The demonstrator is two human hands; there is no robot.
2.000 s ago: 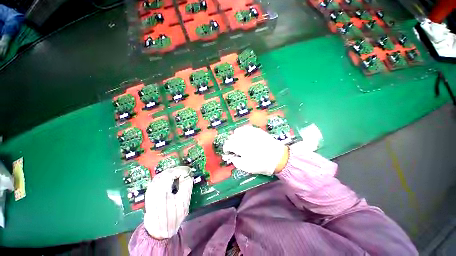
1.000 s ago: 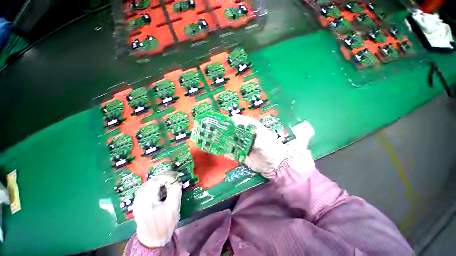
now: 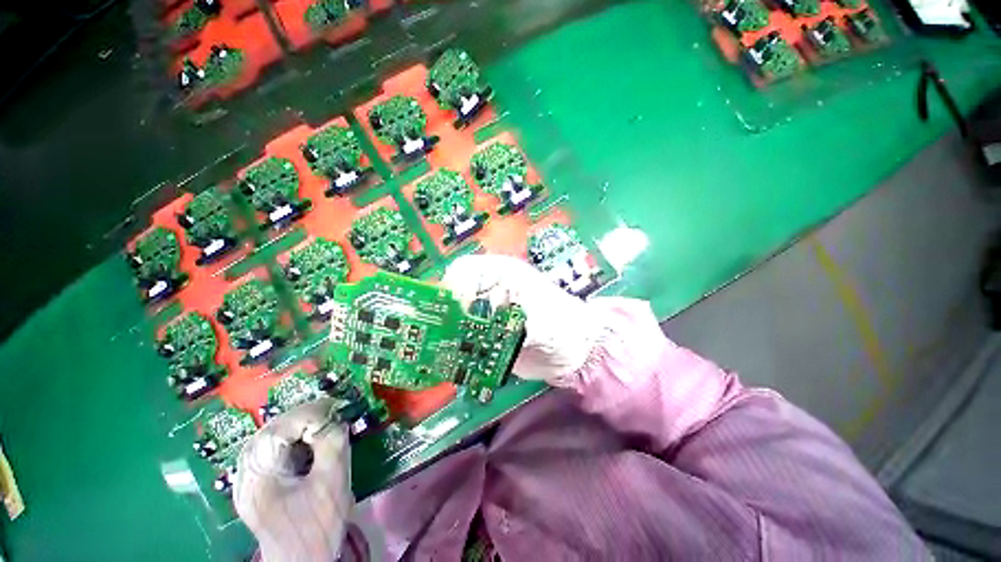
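Observation:
My right hand [image 3: 521, 313], in a white glove, holds a green circuit board [image 3: 401, 335] by its narrower end, raised and tilted over the near tray, its face with small chips turned up. My left hand [image 3: 291, 472], also gloved, is at the tray's near edge, closed around a small dark object [image 3: 299, 456]; its fingertips are beside boards there, contact unclear. The red-orange tray [image 3: 510, 233] holds rows of green boards with black, white-marked ends. A bare red-orange pocket [image 3: 423, 404] shows partly below the held board.
A second tray [image 3: 247, 44] with boards lies across the dark belt at the top left. Another tray [image 3: 752, 68] lies at the top right. Black open-handled pliers [image 3: 938, 93] lie at the right bench edge. A yellowish slip [image 3: 9, 483] is at the left rim.
My right hand has lifted a board out of the near tray and now holds it closer and flatter to view. The view has shifted, so the trays sit further left and higher. My left hand stays by the tray edge.

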